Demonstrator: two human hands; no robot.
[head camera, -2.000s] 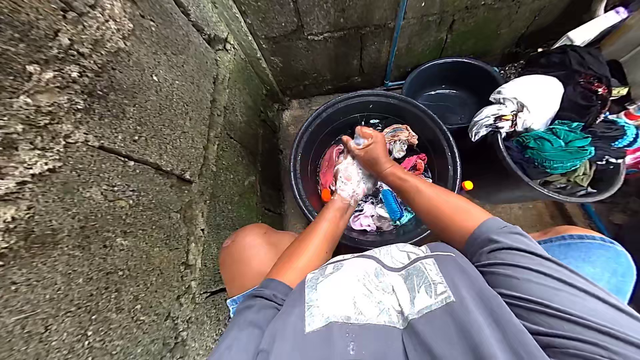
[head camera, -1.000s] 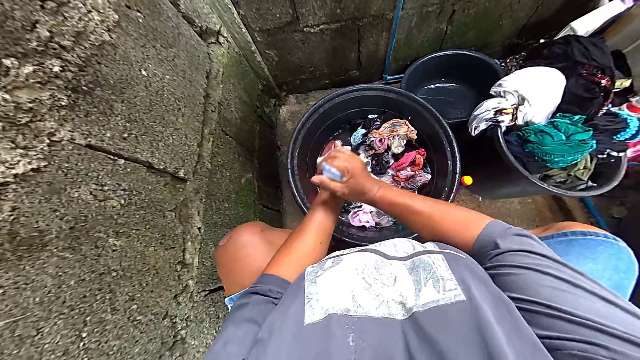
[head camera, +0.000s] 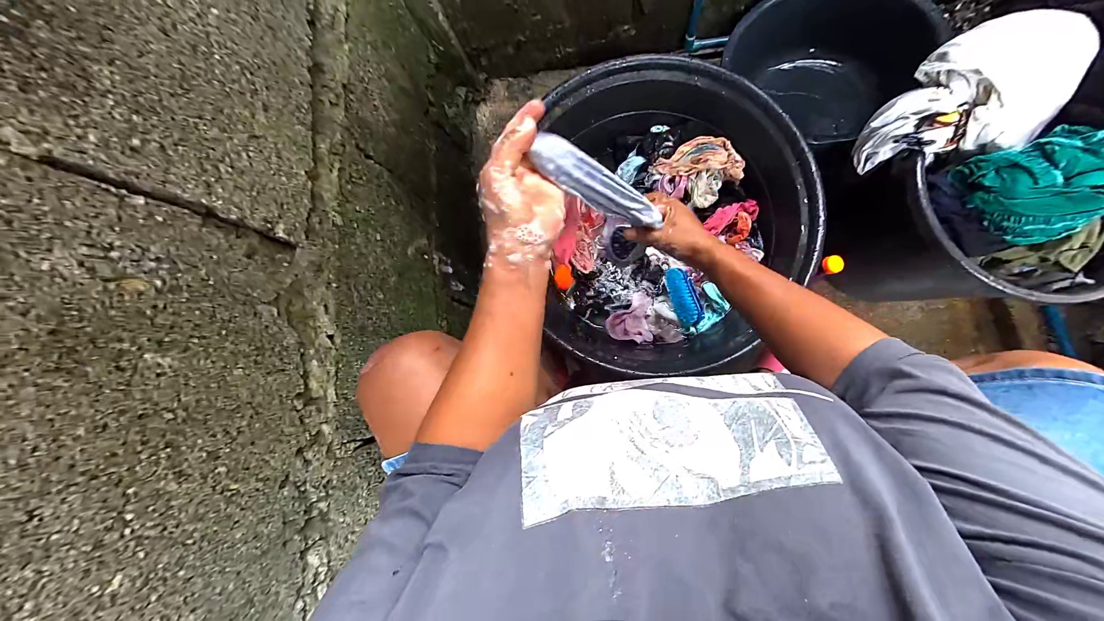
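A large black plastic tub (head camera: 815, 185) holds wet, mixed-colour clothes (head camera: 703, 164). Over its left part a wet grey cloth (head camera: 595, 181), drawn out long and narrow, slants between my hands. My right hand (head camera: 677, 228) grips its lower right end. My left hand (head camera: 522, 190), soapy and palm up with fingers apart, is at the tub's left rim; the cloth's upper end lies against or beside its fingers, and I cannot tell if it is held. A blue scrub brush (head camera: 683, 297) rests on the clothes, and an orange object (head camera: 563, 277) is at the left inside the tub.
A rough concrete wall (head camera: 172, 345) runs close on the left. Behind the tub to the right stands a second dark basin (head camera: 837, 112). At the right a tub (head camera: 966, 280) holds green, white and dark clothes. An orange-yellow cap-like object (head camera: 833, 264) is beside the main tub.
My hands were together over the tub one second ago and are now apart, with the grey cloth stretched out between them. My left hand has opened and moved to the left rim.
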